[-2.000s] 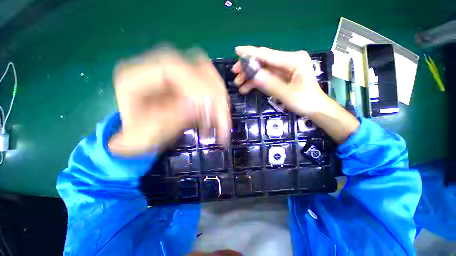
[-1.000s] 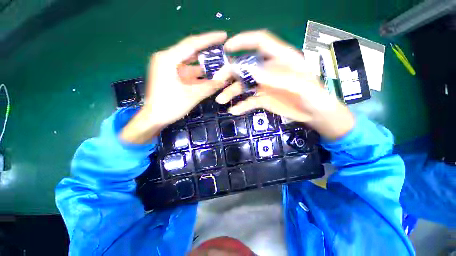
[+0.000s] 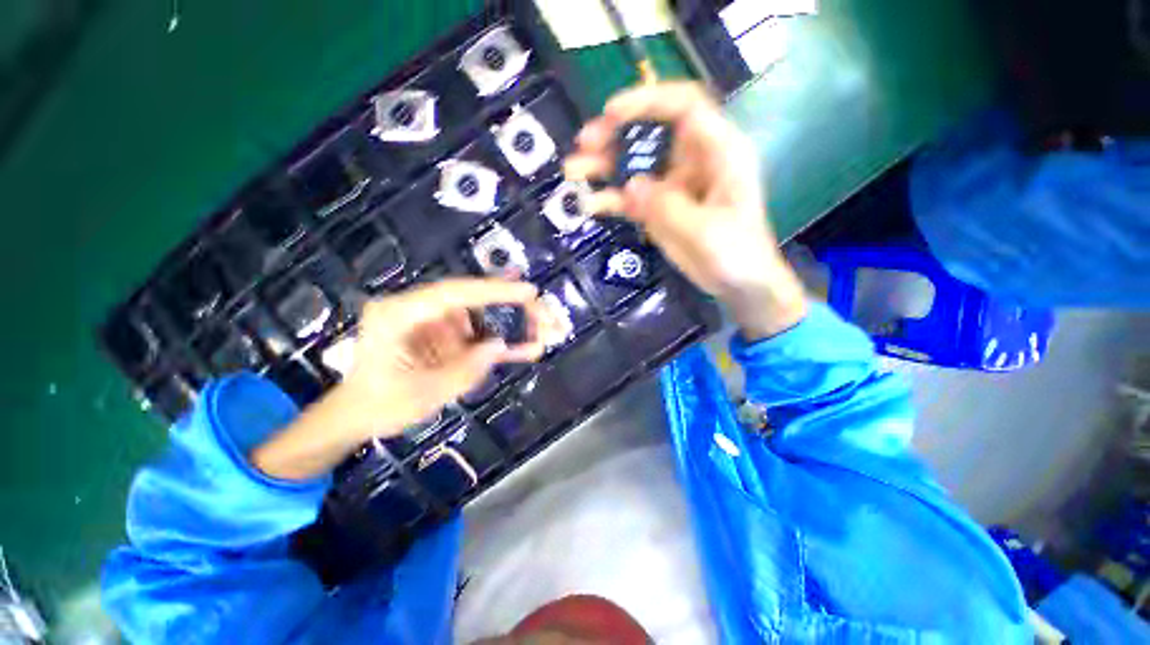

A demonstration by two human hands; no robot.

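My left hand [image 3: 423, 353] holds a small dark watch body [image 3: 501, 323] between thumb and fingers, over the lower middle of the black component tray [image 3: 568, 374]. My right hand [image 3: 700, 189] holds another watch body [image 3: 643, 149] above the tray's right edge; its dark face shows several pale marks. Several watch units lie back-up in the tray pockets, pale with dark round centres, such as one watch unit [image 3: 468, 185]. A darker unit [image 3: 624, 265] lies in a pocket below my right hand.
A paper form [image 3: 605, 20] and a black smartphone [image 3: 710, 48] are at the top edge, partly cut off. A blue stool or bin [image 3: 927, 306] stands on the floor at right. Another blue sleeve [image 3: 1047, 221] shows at far right. A white cable [image 3: 19, 605] is at bottom left.
My hands have moved apart and lower, each with a watch body. The view has turned, so the tray now lies diagonally and more back-up units show. The blue stool or bin has come into view.
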